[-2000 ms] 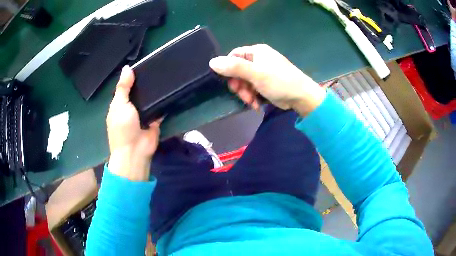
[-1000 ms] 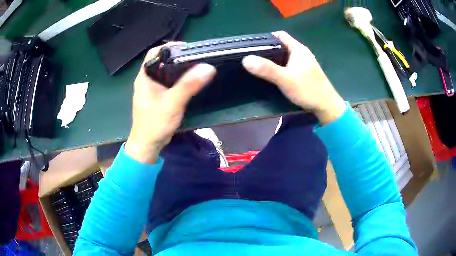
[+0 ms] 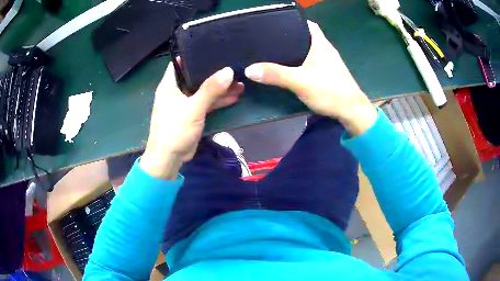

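Observation:
A black unit (image 3: 246, 41) with a silver strip along its far edge is held above the green bench, its plain black face towards me. My left hand (image 3: 189, 112) grips its left end, thumb on the near edge and fingertips showing beneath. My right hand (image 3: 312, 82) grips its right end, thumb on the near edge near the middle. The unit's underside is hidden. Flat black cover panels (image 3: 131, 38) lie behind it to the left.
Black units (image 3: 27, 110) stand in a row at bench left, beside a white scrap (image 3: 77, 115). A pale-headed mallet (image 3: 419, 63) and yellow-and-black pliers (image 3: 430, 45) lie right. Cartons with black rows (image 3: 85, 225) and white bars (image 3: 422, 137) sit below the bench edge (image 3: 263, 122).
The unit has turned from an angled hold, through its ribbed edge showing, to its plain face showing. My right hand now grips its right end, and the unit is higher in view.

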